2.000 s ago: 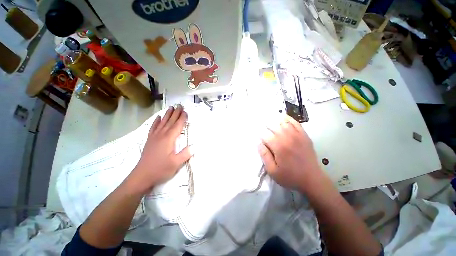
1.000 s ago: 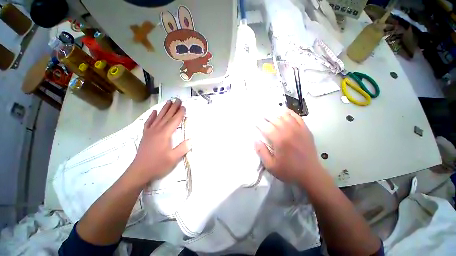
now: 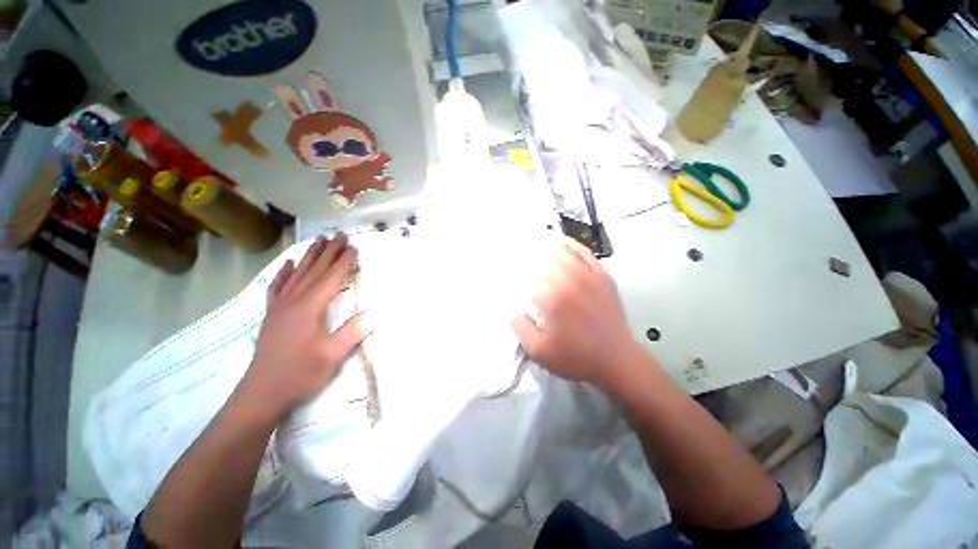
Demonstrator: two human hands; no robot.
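Note:
A white garment (image 3: 182, 370) lies across the machine bed and drapes over the table's front edge. A brownish-gold line runs down it beside my left thumb. Lamp glare washes out its middle. My left hand (image 3: 298, 341) lies flat on it, palm down, fingers slightly apart, left of the glare. My right hand (image 3: 579, 316) is curled over the garment's right part, with a fold by the thumb; its fingertips are partly lost in glare. The pale grey sewing machine head (image 3: 247, 102) stands just beyond; its needle area cannot be made out.
Thread cones (image 3: 231, 214) stand left of the head. Right of the bed lie dark tweezers (image 3: 588, 204) and yellow-green-handled scissors (image 3: 708, 195). A tan bottle (image 3: 713, 102) and a control panel (image 3: 670, 27) are further back. A white and beige cloth heap (image 3: 895, 461) is at the lower right.
The view has shifted, so the machine and table sit further left in the picture. Both hands keep about the same places on the garment. Its folds by the front edge have changed shape.

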